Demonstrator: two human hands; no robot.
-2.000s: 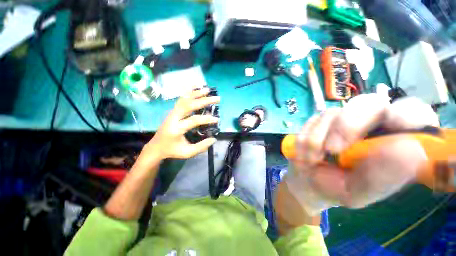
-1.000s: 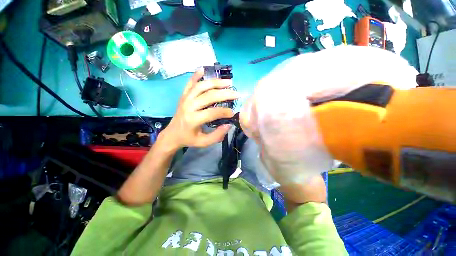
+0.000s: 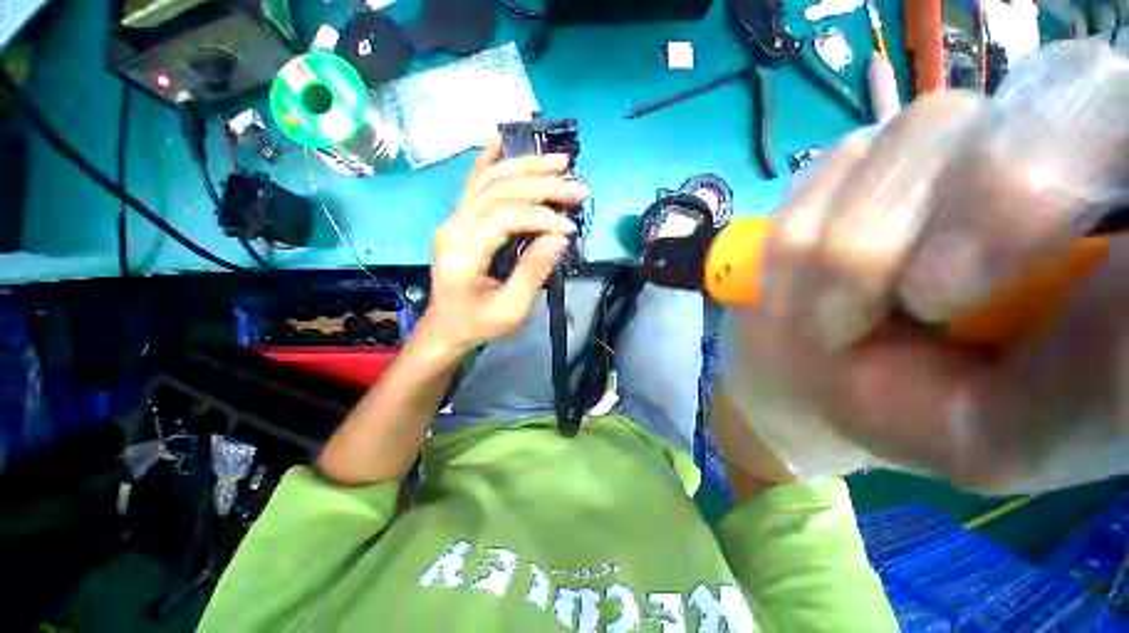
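My left hand (image 3: pixel 501 241) is bare and holds a black device housing (image 3: pixel 540 140) at the mat's front edge; the fingers hide much of it. A flat black strap (image 3: pixel 558 359) hangs from it over my lap. My right hand (image 3: pixel 916 284), in a clear plastic glove, is shut on the orange electric screwdriver (image 3: pixel 738 261). Its dark nose points left, a short way right of the housing. The nose appears in front of a round part with a metallic rim (image 3: pixel 676 220) on the mat's front edge. Black cable (image 3: pixel 610 324) hangs below that part.
A green solder spool (image 3: pixel 318 99), a clear bag (image 3: pixel 464 105) and a black block (image 3: pixel 265 210) lie left on the teal mat. Pliers (image 3: pixel 765 118) and an orange multimeter (image 3: pixel 924 47) lie back right. A parts bin (image 3: pixel 328 324) is below the bench, left of my lap.
The screwdriver moved from upper right to the housing, then back right, uncovering the round part. My left hand keeps hold of the housing. The head view has shifted.
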